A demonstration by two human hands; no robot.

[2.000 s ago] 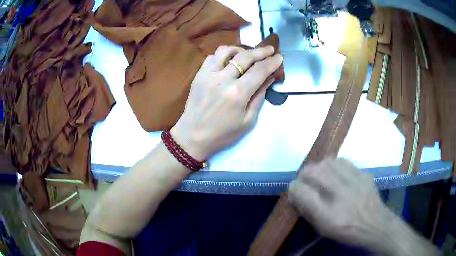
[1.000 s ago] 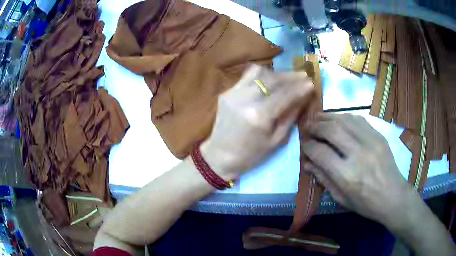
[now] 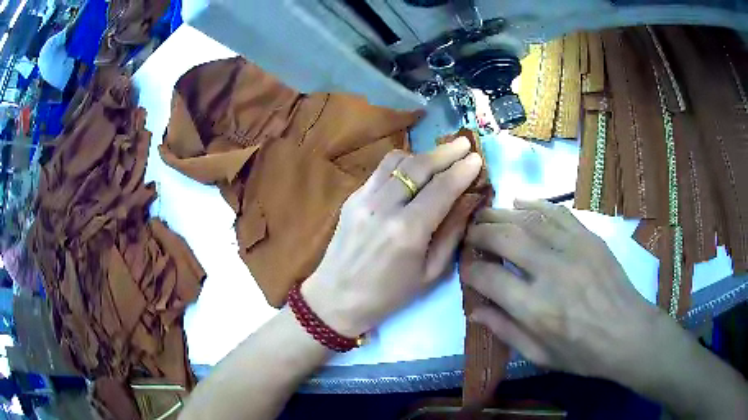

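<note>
A rust-brown fabric panel (image 3: 283, 213) lies on the white table, with a fold at its upper left. My left hand (image 3: 394, 221), with a ring, presses the panel's right edge down near the needle area. My right hand (image 3: 549, 283) holds a brown zipper (image 3: 484, 357) against that edge with bent fingers. The zipper hangs down over the table's front edge. The fingertips of both hands are close together, just below the presser foot and needle (image 3: 467, 111) of the sewing machine head (image 3: 303, 49). The exact overlap of zipper and panel is hidden by my fingers.
A crumpled heap of brown panels (image 3: 107, 246) lies at the left. Brown zippers (image 3: 631, 156) lie side by side at the right, with yellow-tan strips (image 3: 545, 90) beside the machine head. The curved grey table edge (image 3: 394, 376) runs along the front. Pale thin strips (image 3: 160, 400) show at lower left.
My right hand has brought the zipper from the right to the panel's edge beside my left hand. The camera view has shifted, showing more of the machine head. The panel stays under my left hand.
</note>
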